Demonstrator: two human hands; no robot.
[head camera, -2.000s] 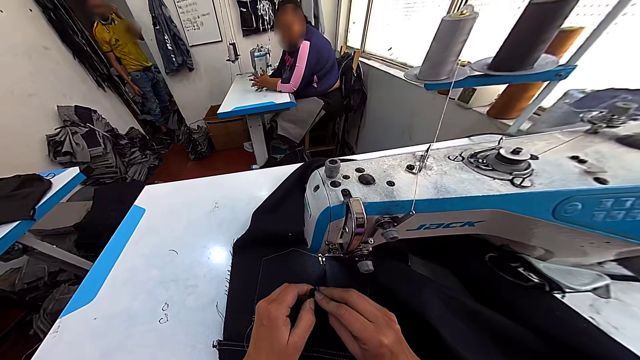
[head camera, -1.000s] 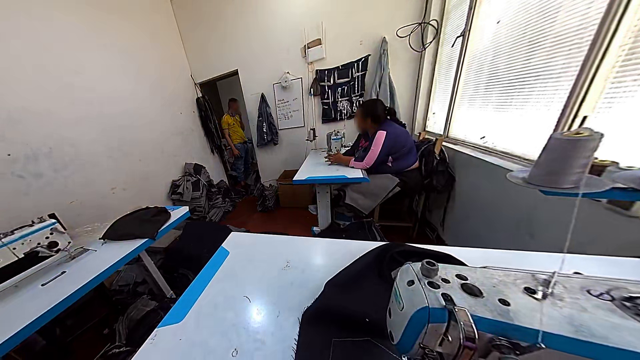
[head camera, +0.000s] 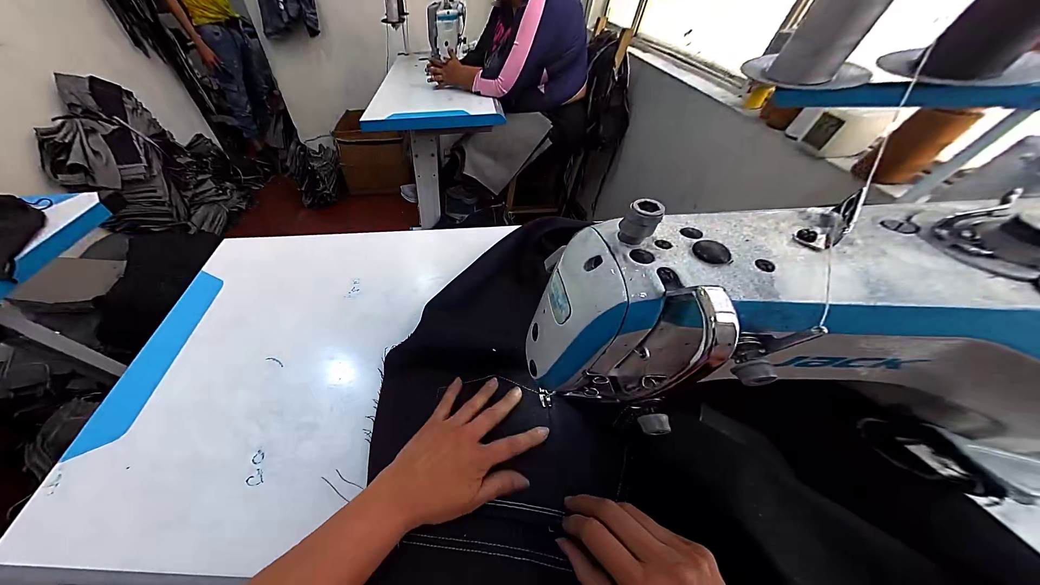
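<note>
Dark fabric with pale stitch lines (head camera: 455, 325) lies on the white sewing table and runs under the head of a Jack sewing machine (head camera: 585, 301). My left hand (head camera: 455, 463) rests flat on the cloth with fingers spread, left of the presser foot (head camera: 545, 397). Lower and to the right, my right hand (head camera: 634, 544) touches the cloth near a double row of stitching, fingertips bent onto it; its lower part is cut off by the frame. White thread (head camera: 877, 154) runs down to the machine from above. The needle tip cannot be made out.
The white tabletop (head camera: 309, 325) has a blue edge at left. Beyond it, a person in a purple and pink top (head camera: 528, 57) sits at another sewing table (head camera: 431, 97). Another person (head camera: 236, 65) stands by piled garments (head camera: 146, 162). Thread cones (head camera: 829, 41) stand upper right.
Two seconds ago both hands were close together on the cloth below the presser foot; now the left lies spread out and the right is lower and apart. The view swung up and back down.
</note>
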